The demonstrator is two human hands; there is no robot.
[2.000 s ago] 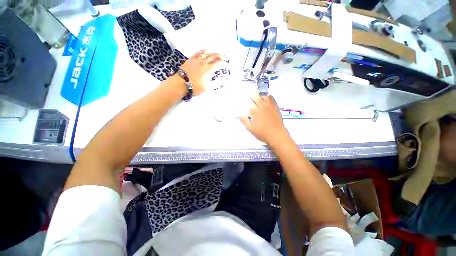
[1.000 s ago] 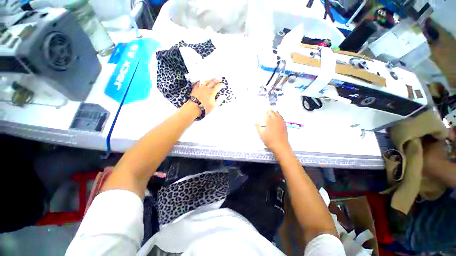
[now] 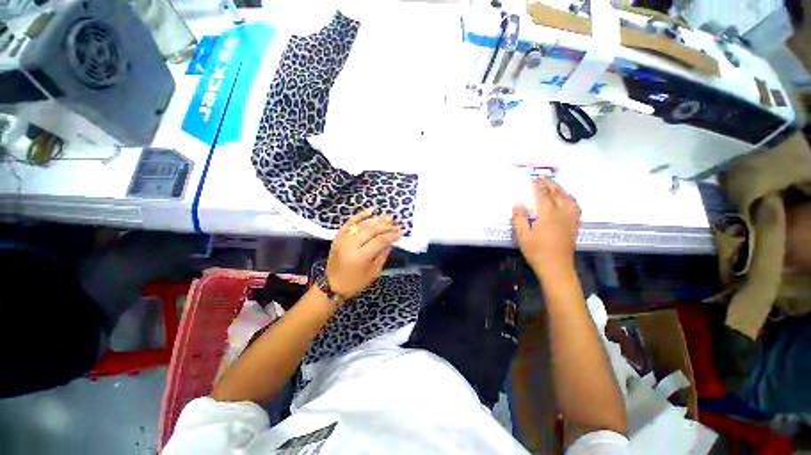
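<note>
The leopard-print fabric panel [image 3: 298, 124] lies in a curve on the white table, left of the machine, with a white strip [image 3: 289, 213] along its outer edge. My left hand [image 3: 363, 253] grips its near end at the table's front edge, fingers on top; the thumb is hidden. My right hand [image 3: 551, 222] is over the table front, thumb apart, fingertips at the pink and blue snips [image 3: 538, 171], not closed round them. The presser foot and needle area [image 3: 495, 107] is away from both hands, with no print under it.
The sewing machine [image 3: 658, 84] stands at right, with black-handled scissors [image 3: 574, 123] by it. A blue JACK sheet [image 3: 218, 89] and a grey fan unit [image 3: 98, 67] are at left. A red-pink basket [image 3: 191, 355], more print on my lap [image 3: 373, 311] and a scrap box [image 3: 671, 342] are below.
The print panel has come away from the needle area towards the front edge and spread out. My left hand has moved down with its end. My right hand has moved right to the snips.
</note>
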